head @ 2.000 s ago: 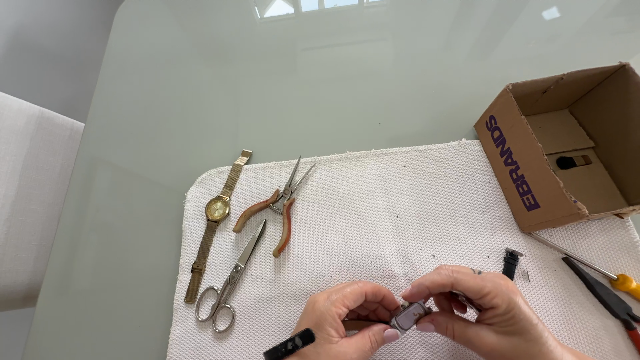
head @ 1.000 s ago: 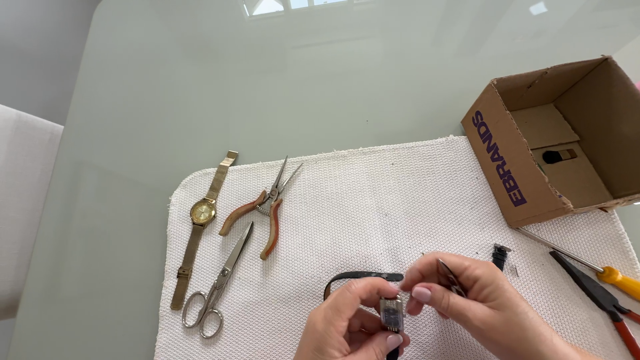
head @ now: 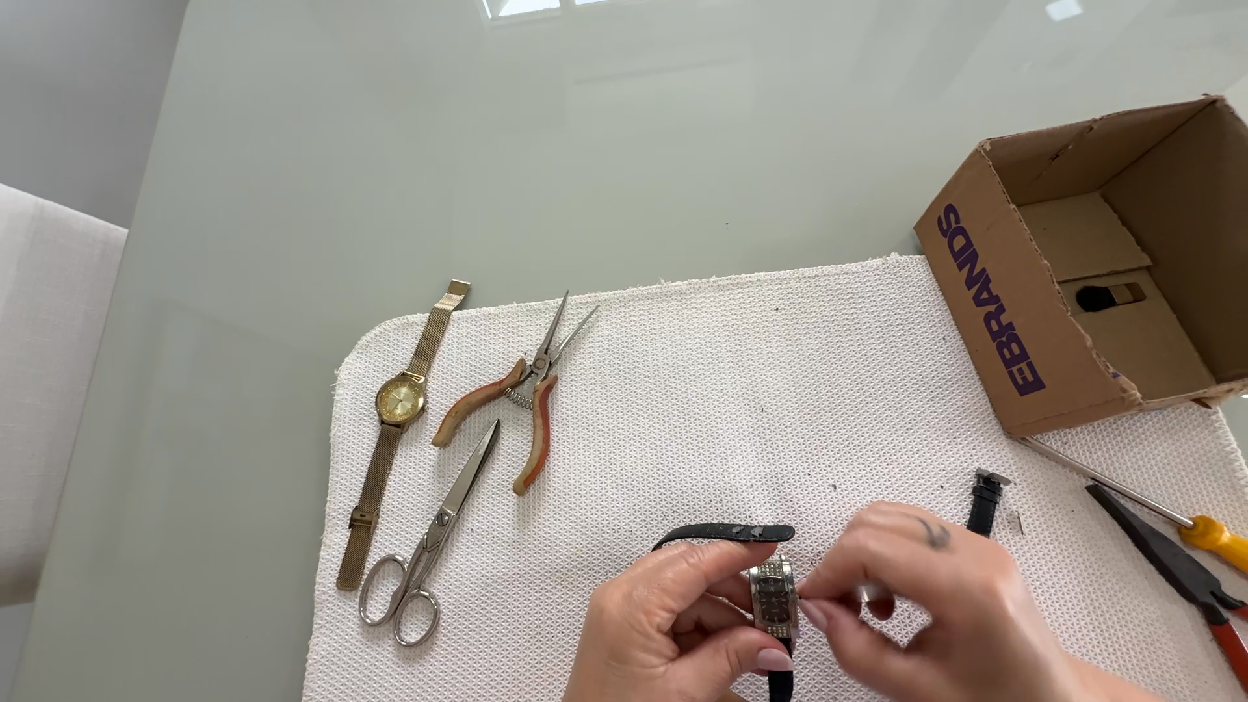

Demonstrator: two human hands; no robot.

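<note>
Between the thumb and fingers of my left hand (head: pixel 673 619) is a silver wristwatch case (head: pixel 775 600) with a dark dial and studded edges. A black strap (head: pixel 726 532) arches above that hand, and more black strap hangs below the case. My right hand (head: pixel 907 595) pinches at the right side of the case; whatever its fingertips hold is too small or hidden to tell. Behind the right hand lies a separate piece of black strap with a buckle (head: pixel 987 502).
Left on the white textured mat (head: pixel 682 390) lie a gold mesh-band watch (head: pixel 401 400), needle-nose pliers (head: pixel 539 367) and scissors (head: pixel 444 517). A cardboard box (head: pixel 985 292) holding a small brush (head: pixel 1110 296), a yellow-handled screwdriver (head: pixel 1209 534) and red-handled pliers (head: pixel 1160 551) are at right.
The watch has turned from its back to its dial side, and stands more upright in my left hand. A dark, thin metal tool seen in my right hand one second ago no longer shows plainly.
</note>
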